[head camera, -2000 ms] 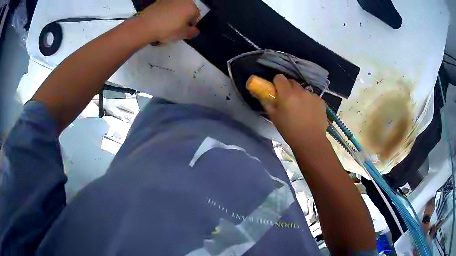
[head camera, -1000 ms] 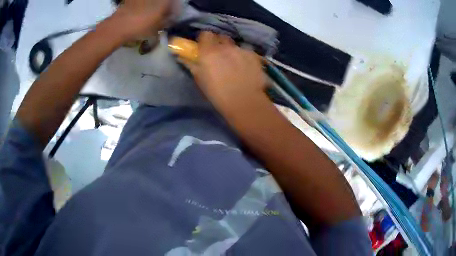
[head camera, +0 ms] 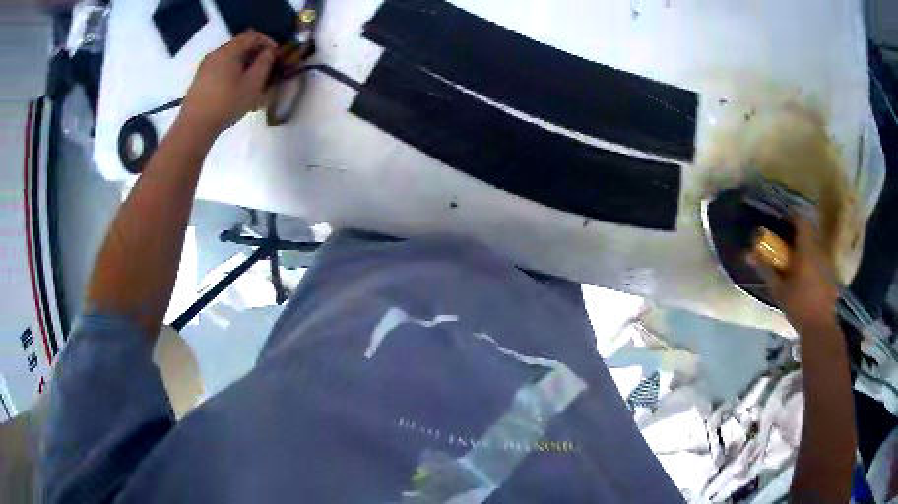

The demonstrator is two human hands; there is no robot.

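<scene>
Two long black cloth panels (head camera: 532,148) lie side by side on the white table with a pale gap between them. Thin black tape (head camera: 333,74) runs from the lower panel's left end to my left hand (head camera: 231,81), whose fingers are closed on it. The tape roll (head camera: 137,144) lies at the left. Shears (head camera: 286,96) with gold-yellow ring handles show beside my left fingers, partly hidden. My right hand (head camera: 807,276) grips the orange-yellow handle of the steam iron (head camera: 740,236), right of the panels. The iron and hand are blurred.
Smaller black cut pieces (head camera: 180,24) lie at the upper left. A brown scorch stain (head camera: 788,138) marks the table cover behind the iron. Hoses trail off lower right. White and patterned scraps (head camera: 689,413) lie below the table's front edge.
My right hand has moved the iron off the panels to the far right. My left hand has shifted left from the panel end. Both panels are now uncovered.
</scene>
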